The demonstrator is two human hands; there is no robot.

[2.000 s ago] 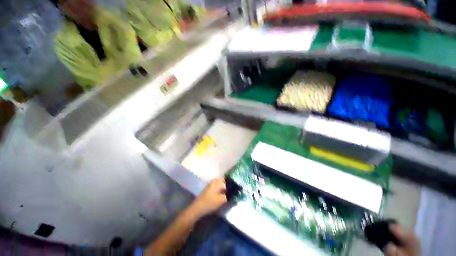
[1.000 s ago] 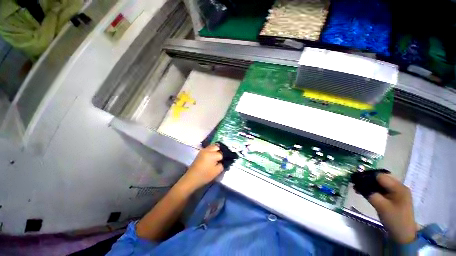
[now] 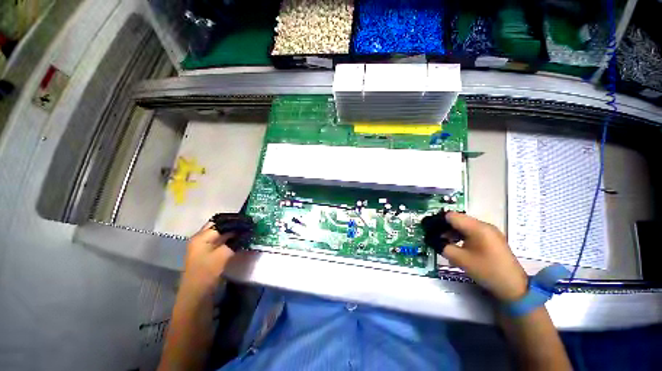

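A large green circuit board [image 3: 305, 119] lies across the conveyor rails. A long white-silver heat sink [image 3: 363, 165] spans its middle. A finned heat sink block [image 3: 395, 94] stands near its far edge, with a yellow strip [image 3: 397, 129] in front. My left hand [image 3: 210, 253], with black finger cots, grips the board's near left edge. My right hand [image 3: 479, 250], also with black cots, has bent fingertips over the near right part of the board; whether they hold anything is hidden. Small white and blue parts stand on the board between my hands.
Conveyor rails [image 3: 348, 281] run along the board's near and far sides. Bins of cream components [image 3: 313, 27] and blue components [image 3: 399, 27] stand behind. A yellow piece [image 3: 185, 177] lies left on the bed, a printed sheet [image 3: 555, 196] right. A blue coiled cord [image 3: 602, 167] hangs at right.
The view has turned down and levelled, so the board shows straighter. My right hand has moved from beside the board's right edge to over its near right part. My left hand stays at the left edge.
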